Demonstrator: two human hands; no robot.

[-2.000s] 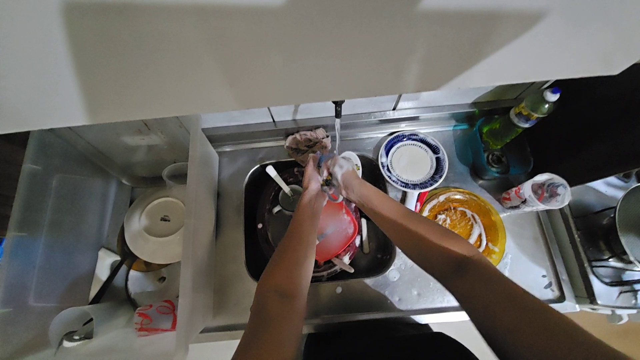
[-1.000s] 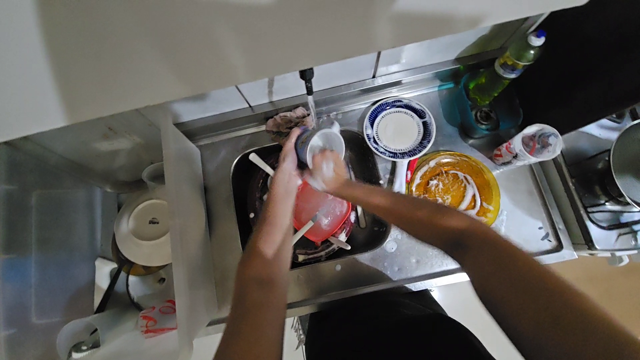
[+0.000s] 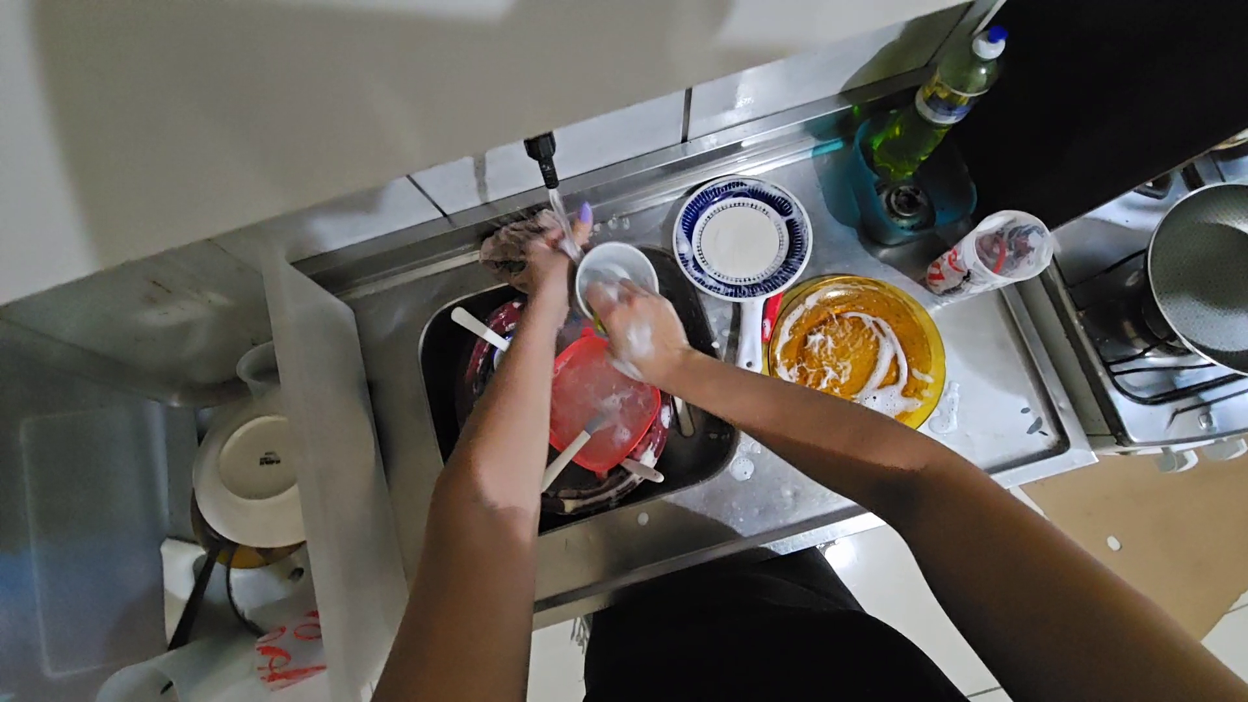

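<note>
Foam covers my right hand (image 3: 639,327), which grips a white cup (image 3: 616,263) with fingers at its rim, just above the sink basin (image 3: 717,429). My left hand (image 3: 554,255) is by the water stream under the black faucet (image 3: 541,151), against or beside a crumpled brownish cloth (image 3: 507,255); its grip is partly hidden. Below both hands, a red plastic bowl (image 3: 600,405) with cloudy water sits in the basin on darker dishes. Utensils with white handles, one a handle at the left (image 3: 478,328), lie around and in it.
Right of the basin are a blue-rimmed plate (image 3: 743,239), a soapy amber glass plate (image 3: 843,351), a plastic cup (image 3: 990,255) and a green bottle (image 3: 931,107) in a teal container (image 3: 916,200). A stove with a pan (image 3: 1204,273) stands far right. A clear rack (image 3: 327,468) holds dishes at left.
My left hand has let go of the cup and moved up to the faucet stream and cloth. The cup, between both hands one second ago, is now in my right hand alone.
</note>
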